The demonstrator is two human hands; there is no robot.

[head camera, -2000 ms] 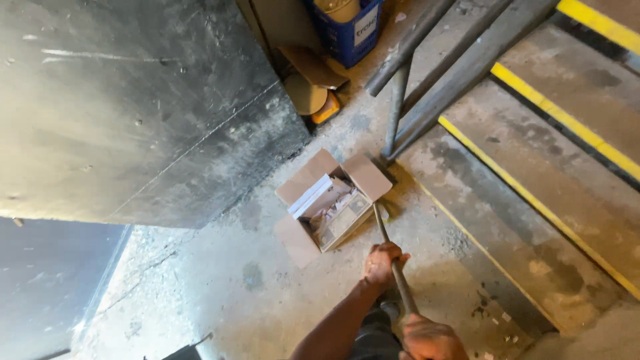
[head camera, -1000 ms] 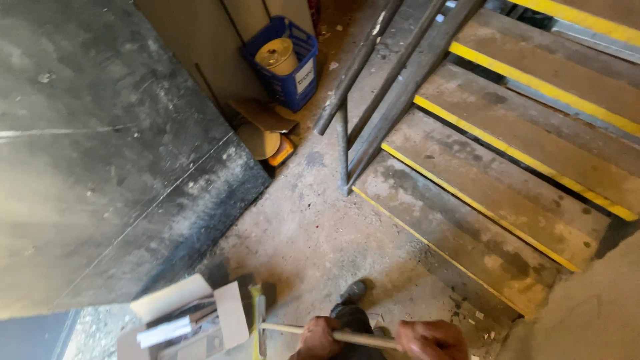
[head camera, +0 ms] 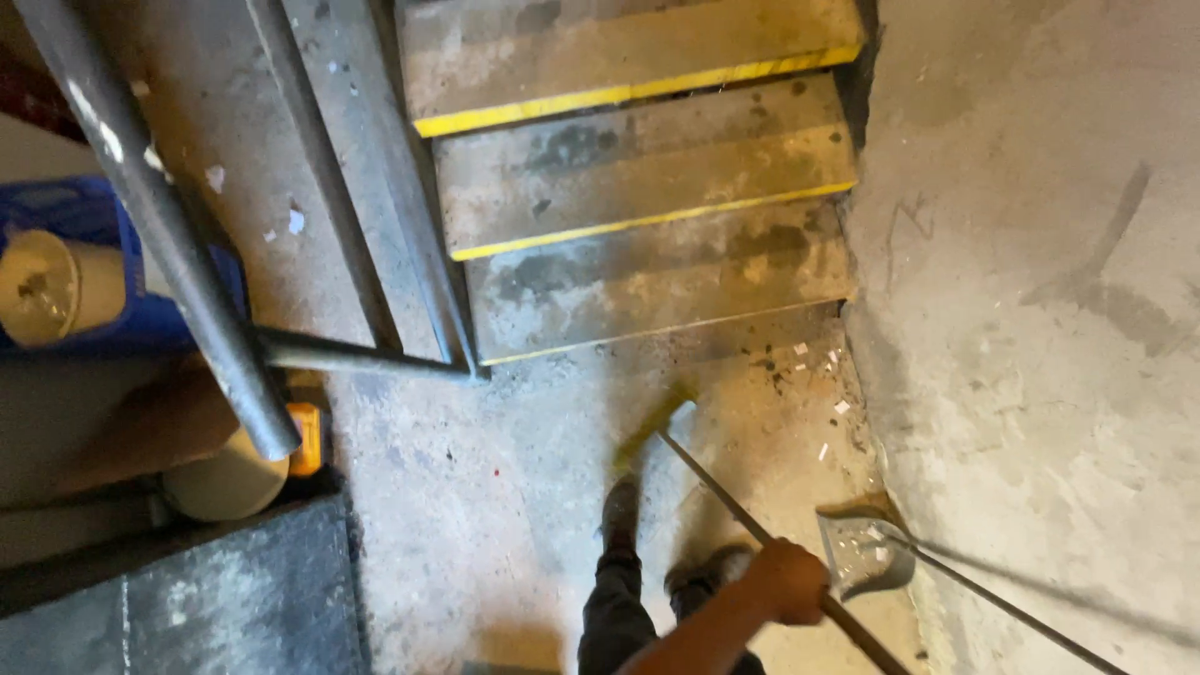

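Observation:
A long-handled broom [head camera: 708, 481] slants across the floor, its blurred yellowish head [head camera: 653, 427] just beyond my shoes and below the bottom stair. One bare hand [head camera: 792, 581] is closed around the handle at lower right; its forearm rises from the bottom middle, so I take it for my left hand. The handle runs on out of view at the bottom edge, and my right hand does not show. To the right of the gripping hand, a long-handled dustpan [head camera: 867, 553] with paper scraps in it lies against the wall's foot.
Stairs with yellow edge strips [head camera: 647, 220] rise ahead, with a metal handrail [head camera: 178, 225] at their left. Small scraps [head camera: 842, 407] lie near the right wall [head camera: 1041, 375]. At left are a blue basket [head camera: 84, 337] holding a bucket, an orange object [head camera: 305, 439] and a dark panel [head camera: 234, 591].
The view has swung far to the right. The open cardboard box has left the picture and the dustpan has come in. Only one of the two hands seen earlier on the handle still shows.

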